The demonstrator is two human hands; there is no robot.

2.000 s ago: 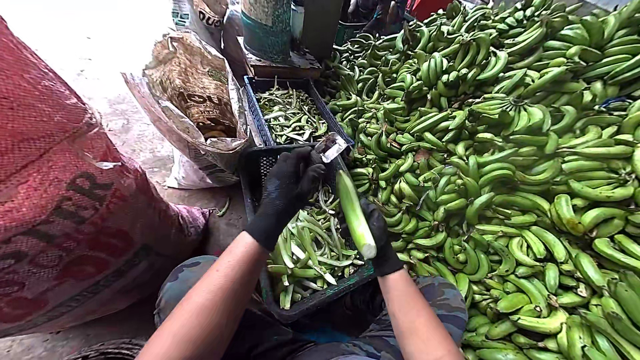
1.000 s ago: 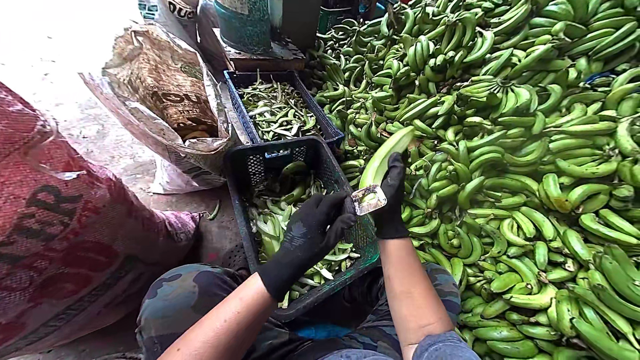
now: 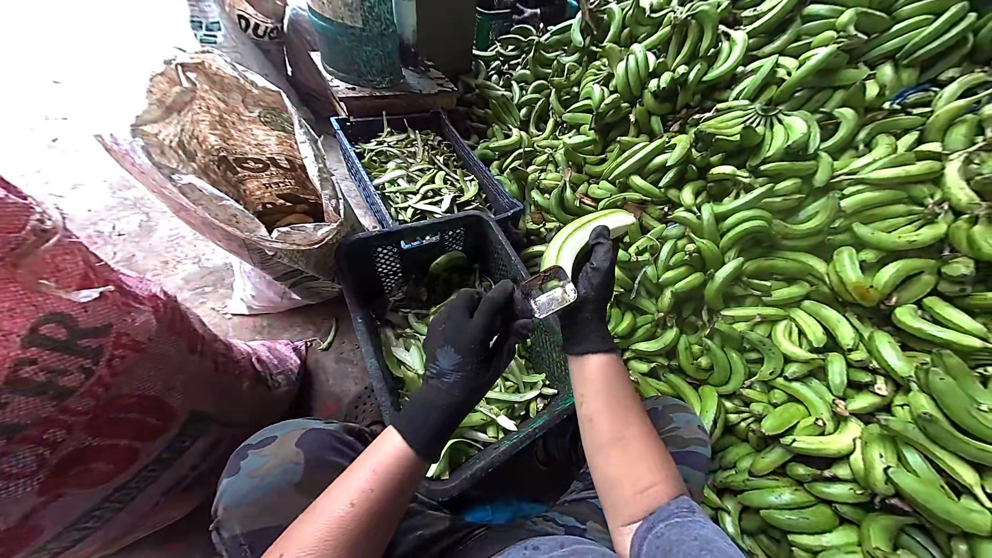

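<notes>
Both my hands wear black gloves. My left hand (image 3: 469, 349) is closed on a small peeling tool (image 3: 550, 292) with a flat metal head, held against the lower end of a partly peeled green banana (image 3: 581, 236). Around that banana my right hand (image 3: 593, 291) is wrapped; the fruit's upper end points up and right, with pale flesh showing along it. Beneath my hands stands a black plastic crate (image 3: 360, 310) with strips of green peel (image 3: 504, 399) inside. The tool's handle is mostly hidden in my left glove.
Green bananas (image 3: 775, 310) are heaped all along the right. A blue crate (image 3: 484, 174) of peel strips lies beyond the black one. On the left are an open woven sack (image 3: 256, 225) and a full red mesh sack (image 3: 101, 372). A teal container (image 3: 356, 46) stands on a wooden board.
Two seconds ago the banana pointed down over the crate; now it is raised with its far end up and right. Both hands have shifted, and the peeling tool is at its lower end.
</notes>
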